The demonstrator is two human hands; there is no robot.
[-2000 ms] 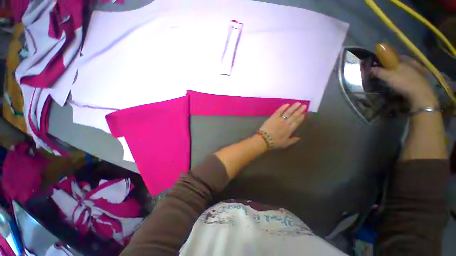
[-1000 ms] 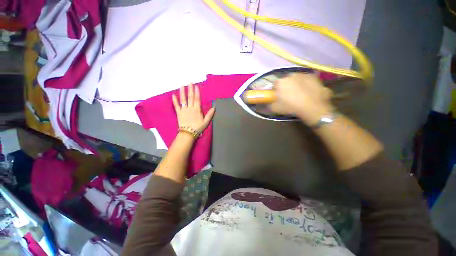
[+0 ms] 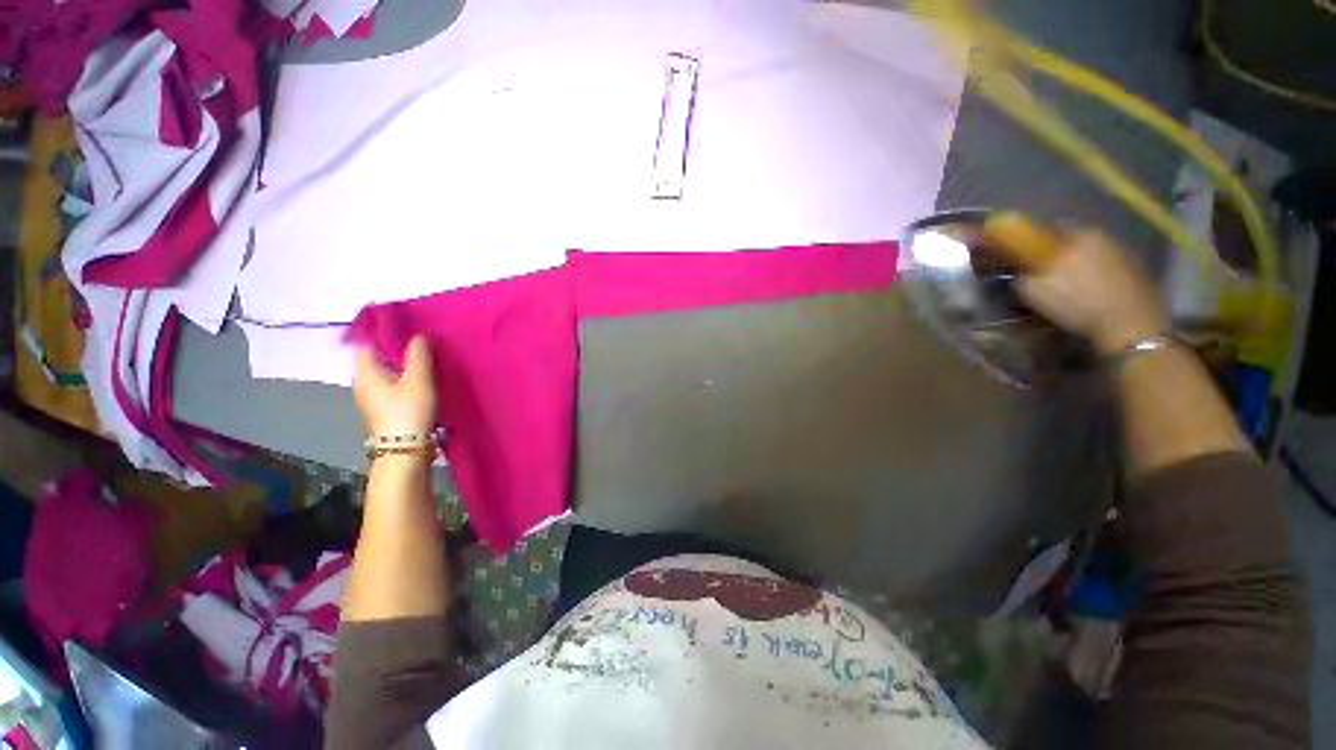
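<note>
A large pale pink-lilac garment panel [image 3: 484, 161] lies flat on the grey pressing table [image 3: 733, 410], with a narrow outlined rectangle [image 3: 674, 128] on it. A magenta band [image 3: 733, 279] runs along its near edge, joined to a wide magenta section [image 3: 513, 396]. My left hand [image 3: 396, 384] grips the left corner of the magenta section, which is bunched at my fingers. My right hand [image 3: 1087, 286] holds the steam iron [image 3: 960, 286] by its orange-tan handle. The iron is tilted at the right end of the band, its silver soleplate partly showing; whether it touches the cloth is unclear.
A yellow hose [image 3: 1128, 110], blurred, loops above my right hand. Crumpled magenta and pale pieces [image 3: 161, 191] lie on the table's left side. A magenta and white heap [image 3: 279, 623] is below the table at left. An orange-yellow surface [image 3: 59, 293] is at far left.
The iron moved left onto the magenta band, then back right to its end. My left hand went from the band to the magenta section, then to its left corner, now gripped.
</note>
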